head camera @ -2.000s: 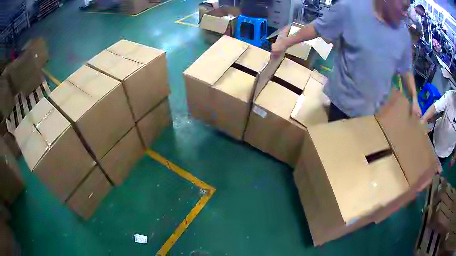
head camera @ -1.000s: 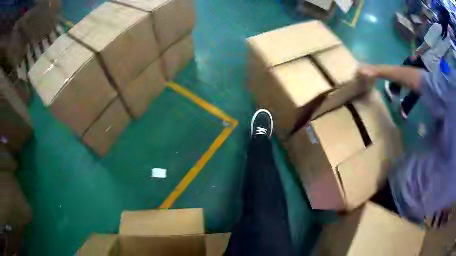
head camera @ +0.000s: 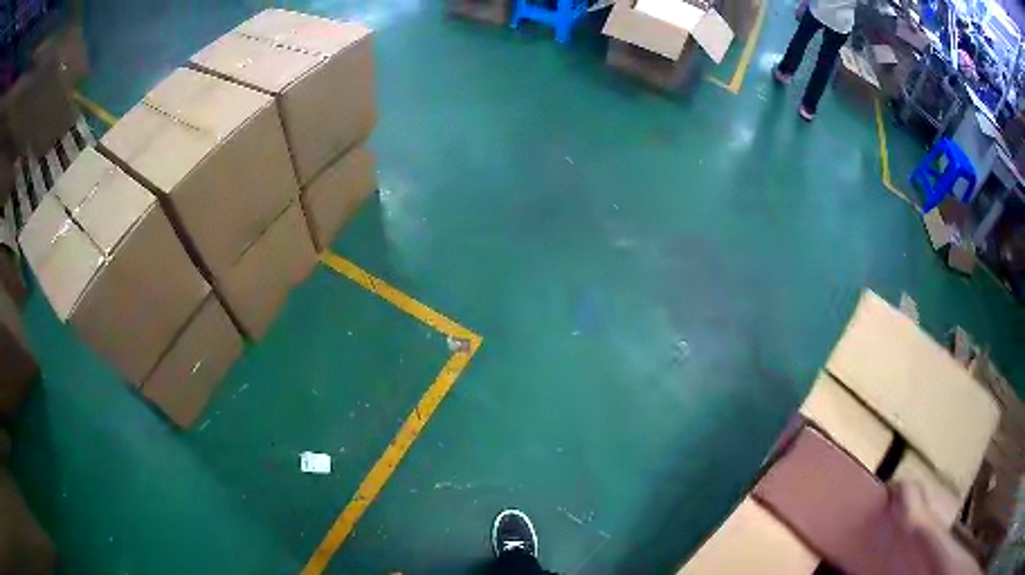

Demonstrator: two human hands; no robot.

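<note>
Neither of my own hands can be made out. Large brown cartons with folded flaps [head camera: 916,388] are at the lower right, cut off by the picture's edge. A raised reddish-brown flap [head camera: 818,492] stands between their tops. A blurred hand or forearm at the lower right edge lies against this flap; it seems to be the other person's, but its owner's body is out of view. A dark gap shows between the top flaps. What is inside the cartons is hidden.
Closed cartons [head camera: 208,157] are stacked two high at the left. Yellow lines [head camera: 399,440] cross the green floor. My shoe [head camera: 515,532] is at the bottom. An open carton [head camera: 658,39], a blue stool [head camera: 942,174] and a walking person [head camera: 818,51] are farther off.
The cartons with the raised flap have moved from the centre right to the lower right. The person in grey is out of view except perhaps the hand. The open carton at the bottom is gone from view.
</note>
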